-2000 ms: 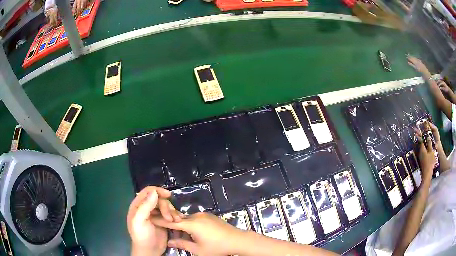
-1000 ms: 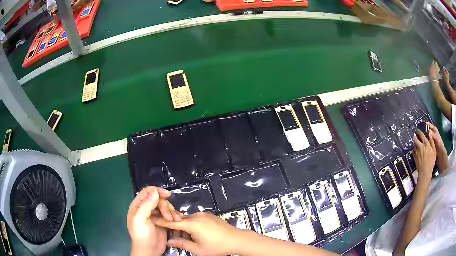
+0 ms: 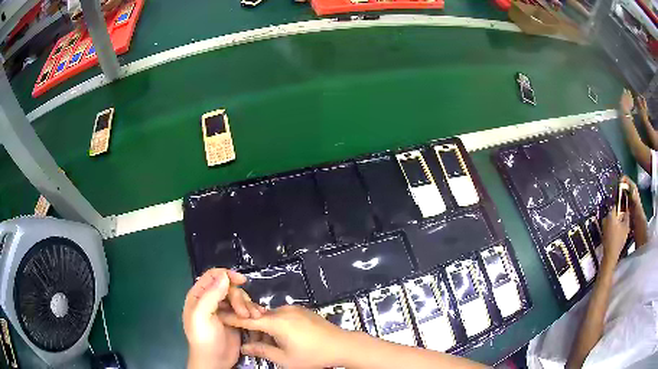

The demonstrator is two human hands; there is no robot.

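My left hand [image 3: 211, 317] is upright at the bottom left of the black pocket mat [image 3: 288, 216], palm turned inward. My right hand [image 3: 292, 335] reaches in from the right, and its fingertips touch the left fingers. No phone shows in either hand; whether something small is between the fingers is hidden. Several front housings with white lower halves [image 3: 437, 328] lie in the mat's near row, partly under my right forearm. Two more housings [image 3: 458, 176] lie at its far right. The other far pockets are glossy black without housings.
A green conveyor [image 3: 346, 94] beyond the mat carries keypad phones [image 3: 218, 137]. A fan [image 3: 58, 288] and frame post [image 3: 50, 166] are at left. At right, a co-worker's hands [image 3: 617, 223] hold a phone over a second mat [image 3: 555, 180]. Red trays [image 3: 123, 36] lie beyond.
The phones on the conveyor have moved left, and another small item has appeared at its right. The co-worker's hands have shifted. My hands have not visibly moved.
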